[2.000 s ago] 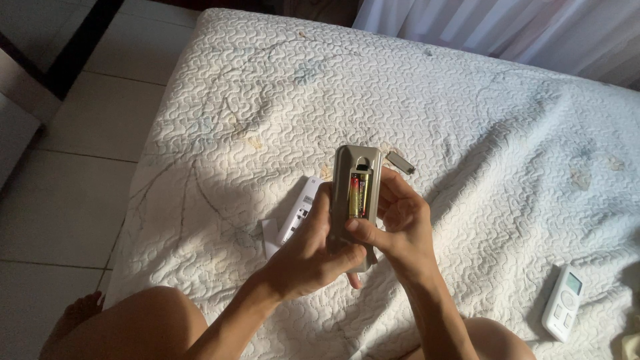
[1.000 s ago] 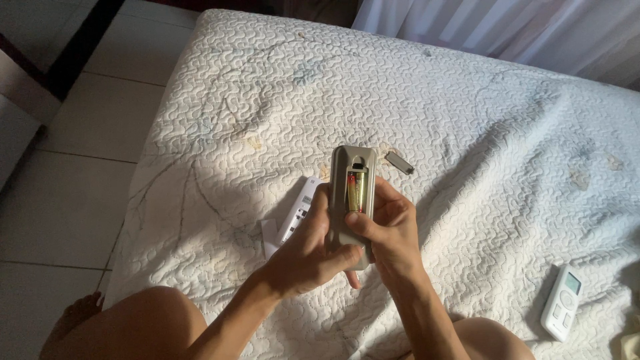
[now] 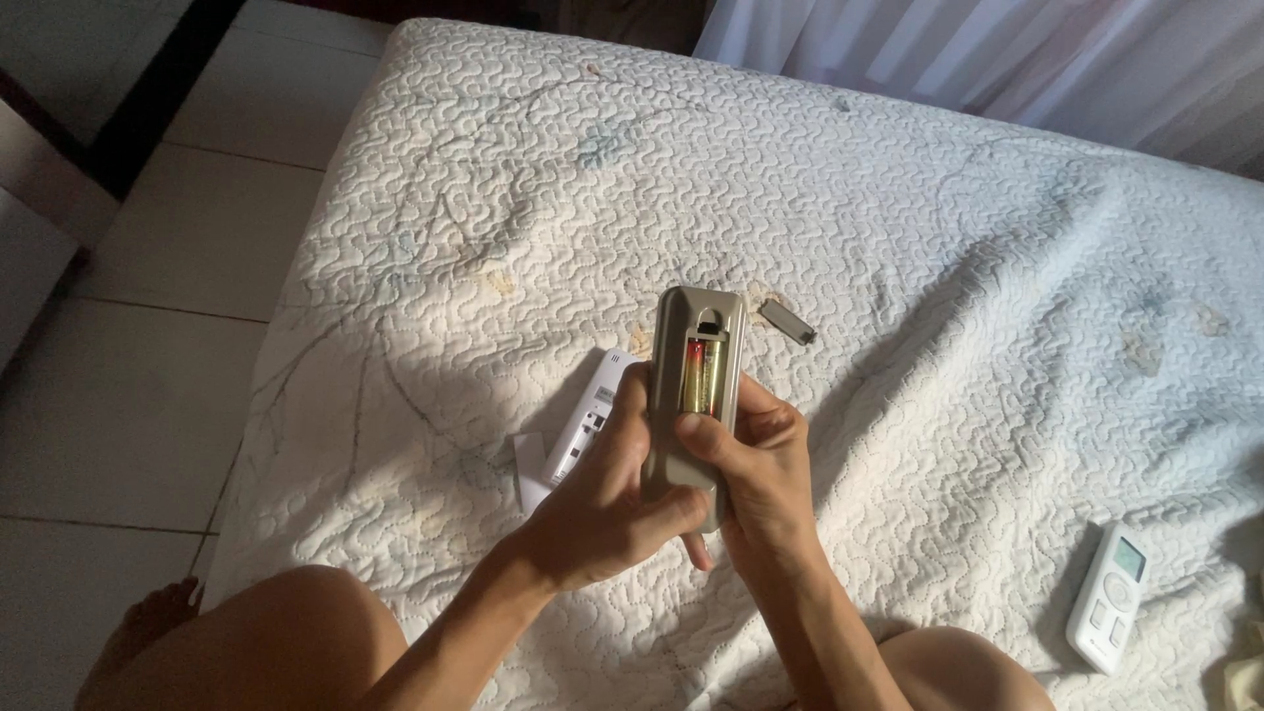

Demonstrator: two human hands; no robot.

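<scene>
A grey-beige remote control (image 3: 671, 434) is held back side up between both hands, its battery compartment uncovered. Two AA-type batteries (image 3: 702, 373) lie side by side in that compartment. My left hand (image 3: 612, 494) grips the remote's left side and lower end, thumb across the bottom. My right hand (image 3: 765, 464) holds the right side, with its thumb at the lower end of the batteries. The detached grey battery cover (image 3: 787, 321) lies on the quilt just right of the remote. Left of my hands, a white remote (image 3: 592, 420) lies with its battery compartment open, partly hidden by my left hand.
A quilted white bedspread (image 3: 474, 286) covers the bed, with folds on the right. Another white remote with a small display (image 3: 1108, 597) lies at lower right. A flat white piece (image 3: 530, 464) rests beside the open white remote. Sheer curtains (image 3: 968, 59) hang behind the bed; tiled floor (image 3: 168, 375) is at left.
</scene>
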